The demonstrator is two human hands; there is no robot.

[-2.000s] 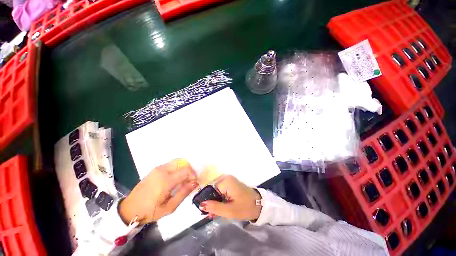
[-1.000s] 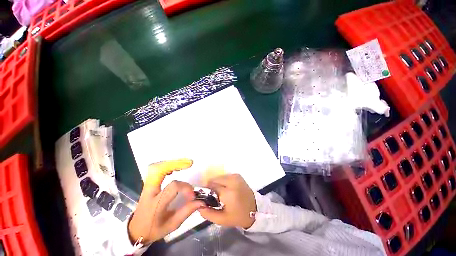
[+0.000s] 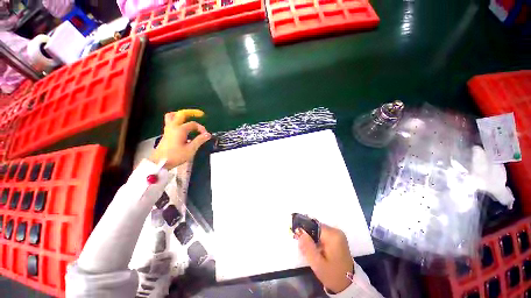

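Observation:
My right hand [image 3: 333, 259] holds a black smartwatch unit [image 3: 306, 227] between thumb and fingers over the lower right of the white work mat [image 3: 279, 198]. My left hand [image 3: 179, 139] is raised beyond the mat's upper left corner. Its thumb and a fingertip meet at the left end of the silvery tangled strips [image 3: 273, 129]; whether they pinch a strip is too small to tell. A yellow finger cot [image 3: 189, 113] covers one extended finger. Film sheets [image 3: 150, 233] with dark squares lie left of the mat, partly under my left forearm.
Red trays stand at left [image 3: 73, 192], at the back [image 3: 320, 20] and lower right [image 3: 501, 256], some with black watches. A clear conical bottle [image 3: 375, 125] stands right of the strips. Clear film sheets [image 3: 428, 192], a crumpled white wipe [image 3: 488, 174] and a tray label [image 3: 499, 138] lie at right.
My left hand has left the watch and moved up and left to the silvery strips. My right hand keeps the watch, its dark face now showing. The view has swung left.

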